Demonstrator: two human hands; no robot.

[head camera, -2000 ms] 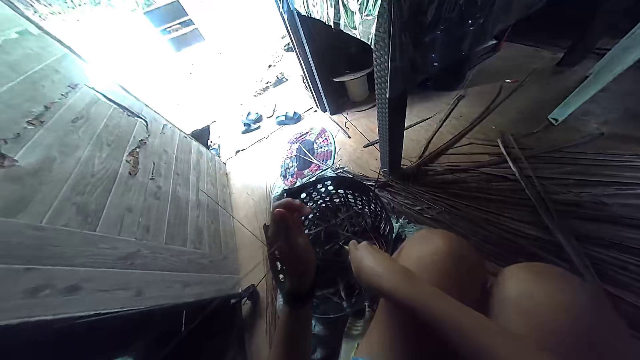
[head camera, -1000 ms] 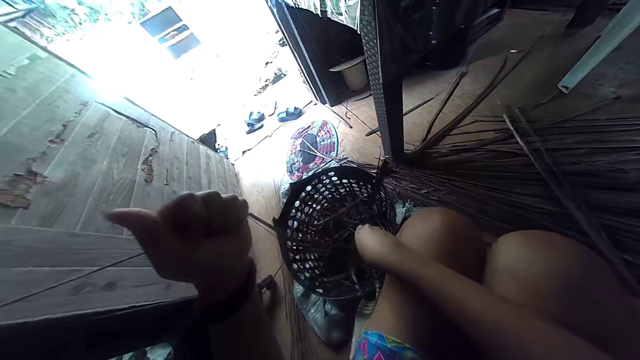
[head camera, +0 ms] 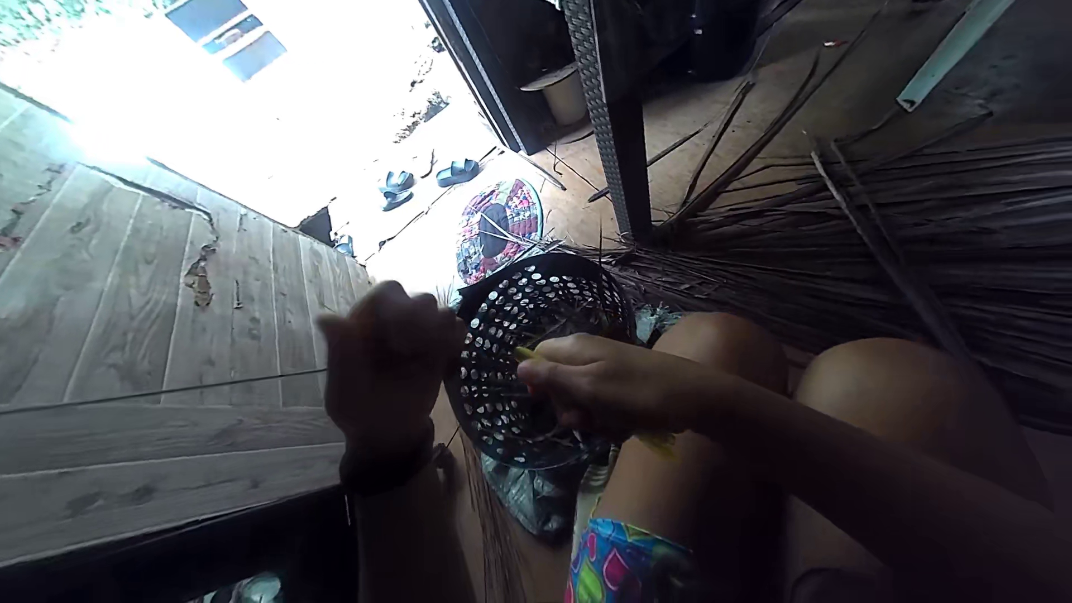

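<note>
Between my knees and the wooden wall stands a black perforated plastic basket (head camera: 494, 314) with dark thin strips inside. My left hand (head camera: 389, 364), a dark band on its wrist, is closed at the basket's left rim; a thin dark strand (head camera: 243, 381) runs from it leftward across the wall. Over the basket's right side, my right hand (head camera: 590, 381) is closed on a yellow-handled tool, possibly a knife (head camera: 657, 442), whose ends show on both sides of the fist. Any blade is too dark to make out.
Long dry palm leaf strips (head camera: 879, 226) cover the floor at right, beside a woven-pattern post (head camera: 615, 151). A round patchwork mat (head camera: 511, 213) lies beyond the basket, with slippers (head camera: 457, 172) farther off. The wood-pattern wall (head camera: 126, 310) borders the left.
My left hand has moved from over the basket out to the left, then partly back toward its rim. My right hand stays over the basket's right side.
</note>
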